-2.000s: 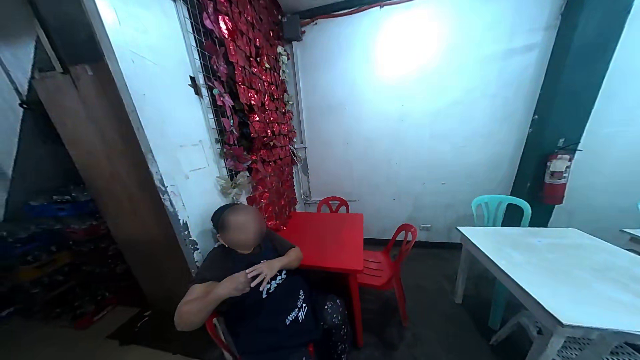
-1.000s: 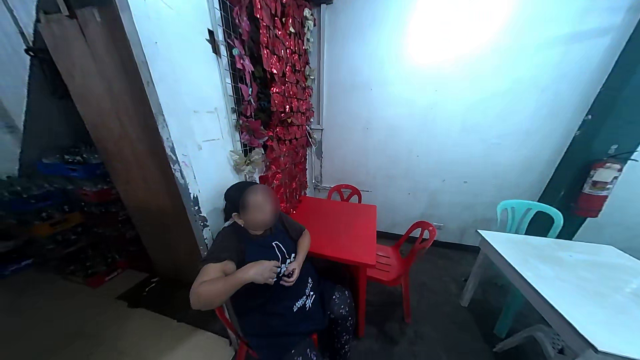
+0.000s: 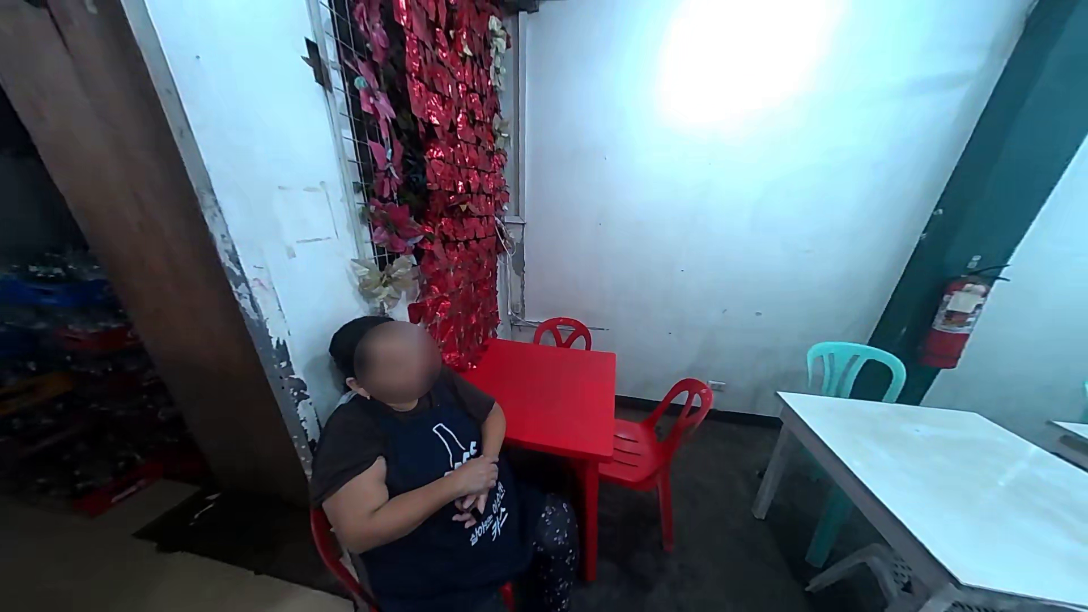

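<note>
Neither my left hand nor my right hand shows in the head view. A person [image 3: 425, 484] in a dark apron with writing sits on a red plastic chair [image 3: 327, 552] at the lower left. Their hands [image 3: 476, 493] are together in front of the apron, one over the other wrist. Beside them stands a red table [image 3: 552, 395], with one red chair [image 3: 654, 442] at its right side and another red chair [image 3: 563, 331] behind it.
A white-topped table [image 3: 943, 484] stands at the right, a teal plastic chair [image 3: 858, 365] behind it. A fire extinguisher [image 3: 956, 323] hangs on the green pillar [image 3: 969, 195]. Bottle crates [image 3: 68, 340] are stacked at the dark far left, past a brown board [image 3: 153, 255]. Red foil decoration [image 3: 459, 187] hangs by the wall.
The seated person's hands have shifted lower on the apron, and one now rests over the other wrist. The view has moved somewhat, so the person and tables appear further right.
</note>
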